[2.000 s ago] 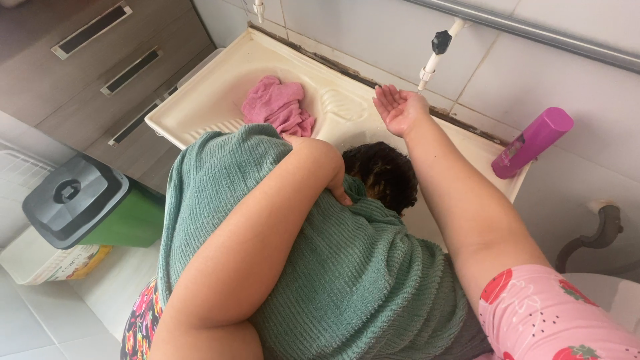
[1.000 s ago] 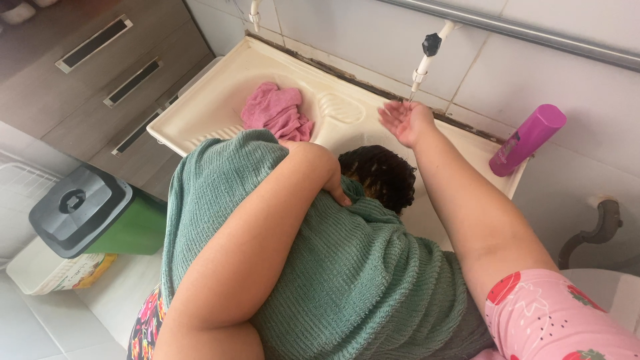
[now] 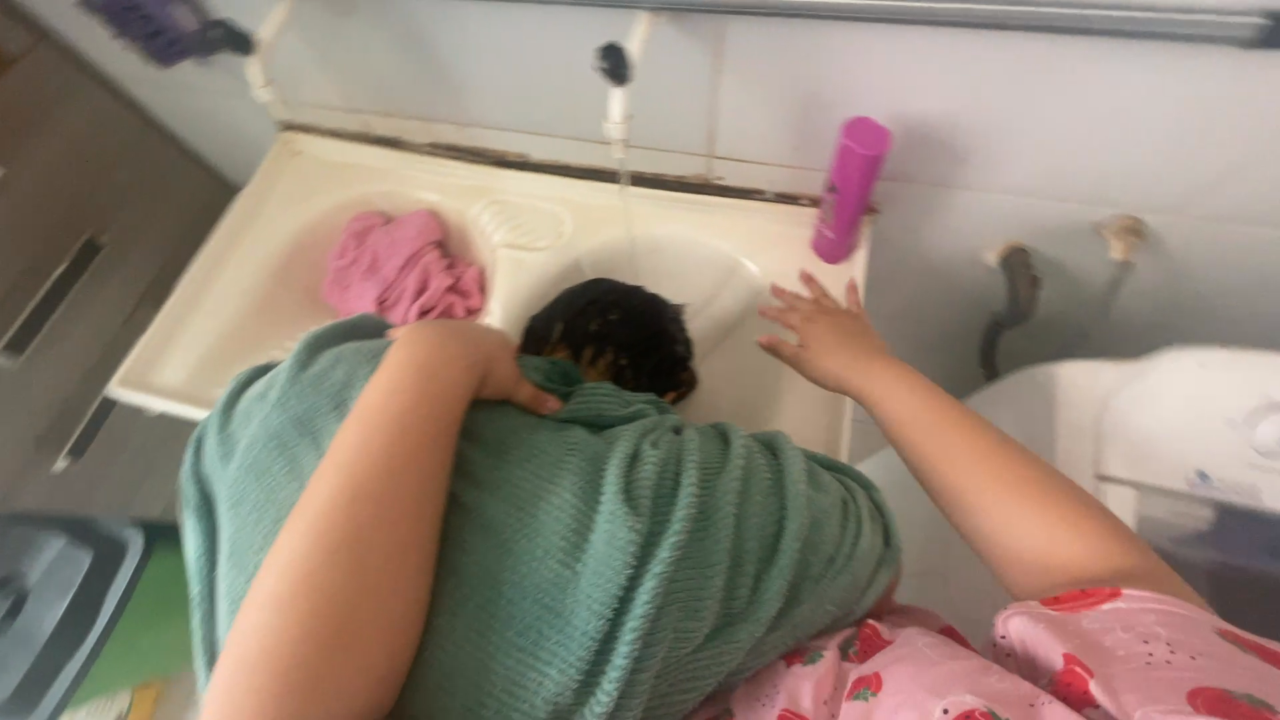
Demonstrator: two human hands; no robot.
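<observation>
A person bends over a cream double-basin laundry sink point(image 3: 760, 400), the dark-haired head point(image 3: 615, 335) down in the right basin. A green ribbed towel point(image 3: 600, 540) covers the person's back and shoulders. My left hand point(image 3: 490, 365) rests on the towel near the neck, its thumb on the cloth; the other fingers are mostly hidden. Over the right side of the basin my right hand point(image 3: 825, 330) is spread and holds nothing, just below a purple bottle point(image 3: 852, 190) on the sink's rim. Water runs in a thin stream from the white tap point(image 3: 617, 110) behind the head.
Bunched pink cloth point(image 3: 400, 268) lies in the left basin. A metal rail point(image 3: 900, 15) crosses the wall above. At lower left stands a green bin with a dark lid point(image 3: 70, 590). To the right are a white appliance point(image 3: 1190, 420) and a grey drain hose point(image 3: 1015, 300).
My right hand has moved from beside the tap to the right, near the purple bottle, with its fingers spread. My left hand stays on the towel. The view has shifted.
</observation>
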